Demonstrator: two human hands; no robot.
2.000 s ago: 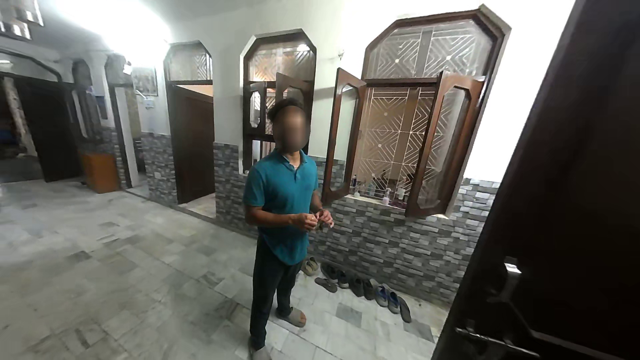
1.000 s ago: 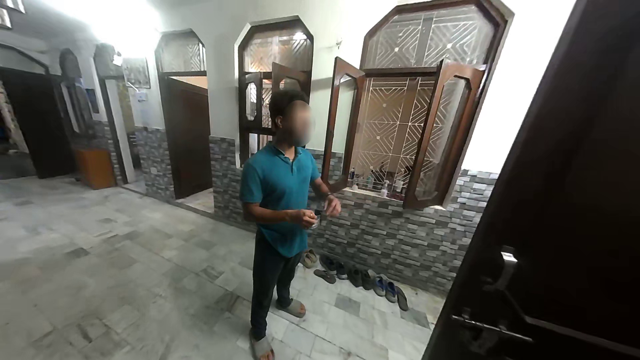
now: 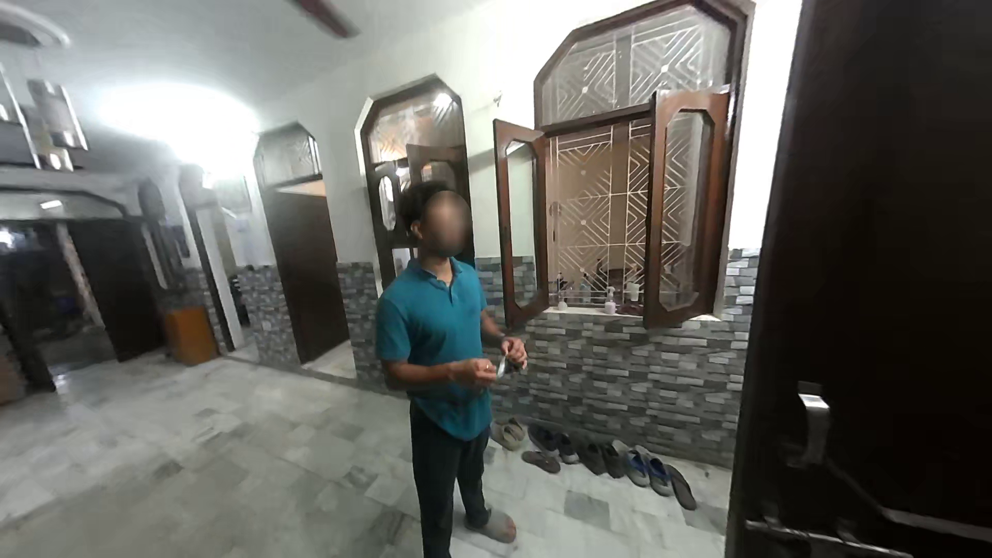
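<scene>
Neither my left hand nor my right hand shows in the head view. Another person in a teal polo shirt (image 3: 438, 322) and dark trousers stands near the middle, at some distance from the camera. Both of that person's hands are raised at waist height around a small, pale object (image 3: 502, 366); its kind cannot be told. Behind the person is a wooden-framed window (image 3: 601, 194) with a patterned metal grille and its shutters swung out. A pump bottle (image 3: 611, 301) and other small items stand on its sill.
Several shoes and slippers (image 3: 593, 455) line the foot of the brick-patterned wall (image 3: 620, 380). A dark door (image 3: 883, 232) with a metal handle (image 3: 814, 422) and bolt fills the right side. An orange-brown cabinet (image 3: 191, 335) stands far left on the marble-look floor (image 3: 232, 465).
The other person's hands have shifted, and a pale object now shows between them. The view has tilted up a little, bringing in more of the ceiling.
</scene>
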